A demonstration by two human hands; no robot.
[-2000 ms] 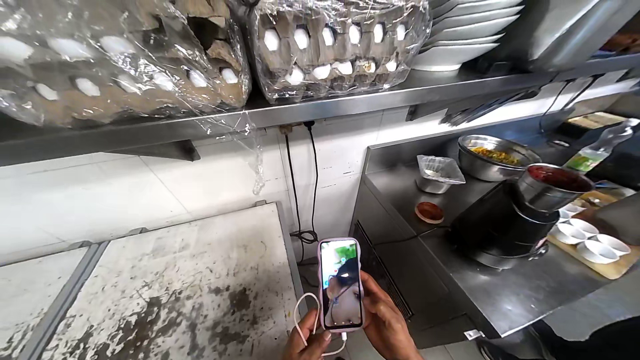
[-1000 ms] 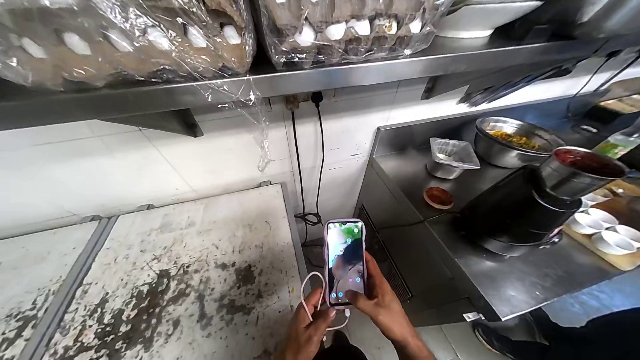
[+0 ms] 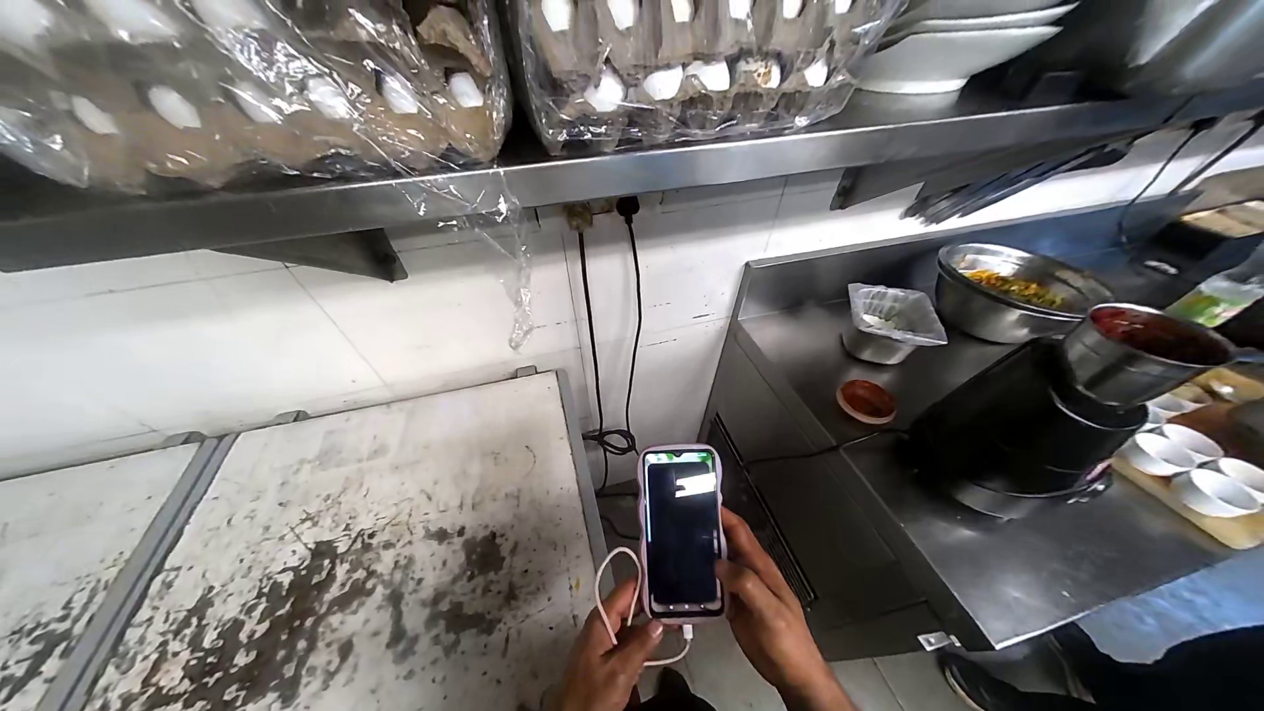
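Note:
A smartphone (image 3: 681, 533) in a pale pink case is held upright between my two hands, its screen mostly dark with a bright patch near the top. My left hand (image 3: 614, 647) grips its lower left corner, with the thumb at the bottom edge. On the phone's right side is my right hand (image 3: 765, 602), fingers behind it and the thumb at the screen's right edge. A white charging cable (image 3: 604, 583) is plugged into the bottom of the phone and loops up by my left hand.
Wrapped egg trays (image 3: 681, 79) and white bowls (image 3: 963, 49) stand on a steel shelf (image 3: 652, 168). A stained white lid (image 3: 395, 533) lies left. On the right counter (image 3: 1027, 583) are a black blender base (image 3: 1027, 425), a steel bowl (image 3: 963, 286) and white cups (image 3: 1215, 491). A person's shoe (image 3: 968, 679) shows below.
The phone's screen has gone from a bright, colourful picture to mostly dark. My right thumb has moved from over the lower screen to its right edge.

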